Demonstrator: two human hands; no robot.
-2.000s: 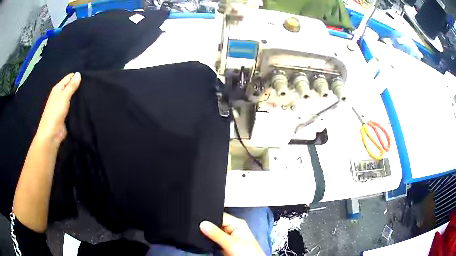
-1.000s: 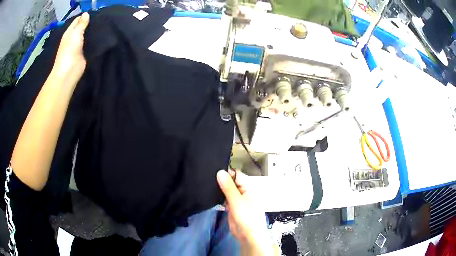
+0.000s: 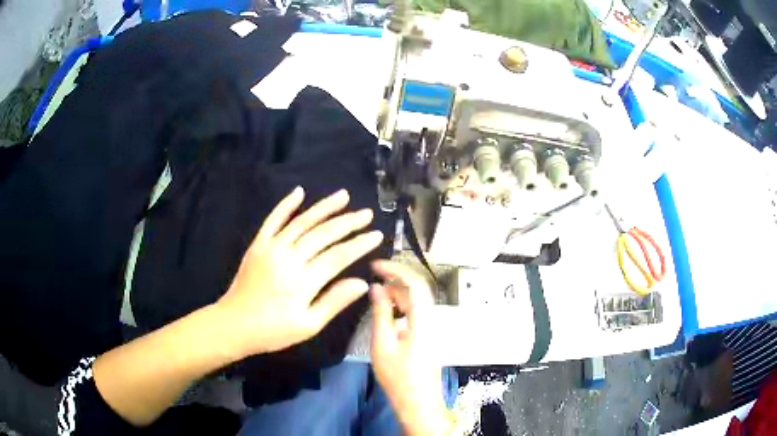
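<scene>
A black garment piece [image 3: 315,145] lies left of the overlock machine [image 3: 503,94], its right edge at the presser foot area [image 3: 388,174]. My left hand [image 3: 298,268] lies spread over the fabric, fingers apart, pointing toward the needle area. My right hand [image 3: 400,341] is at the fabric's lower right edge, thumb and fingertips close together; whether cloth is pinched between them cannot be told. A narrow dark strip hangs at the machine's front, right of the fabric.
A black garment pile with a white label [image 3: 244,28] covers the table's left side. Yellow and red handled scissors [image 3: 639,255] and a small clear case [image 3: 629,310] lie right of the machine. Green cloth [image 3: 537,25] is behind it. A dark band [image 3: 539,315] runs down the table front.
My left hand has let go of the fabric at the far left and come down onto the piece near the needle. The piece's left part has dropped and bunched. My right hand stays near the edge.
</scene>
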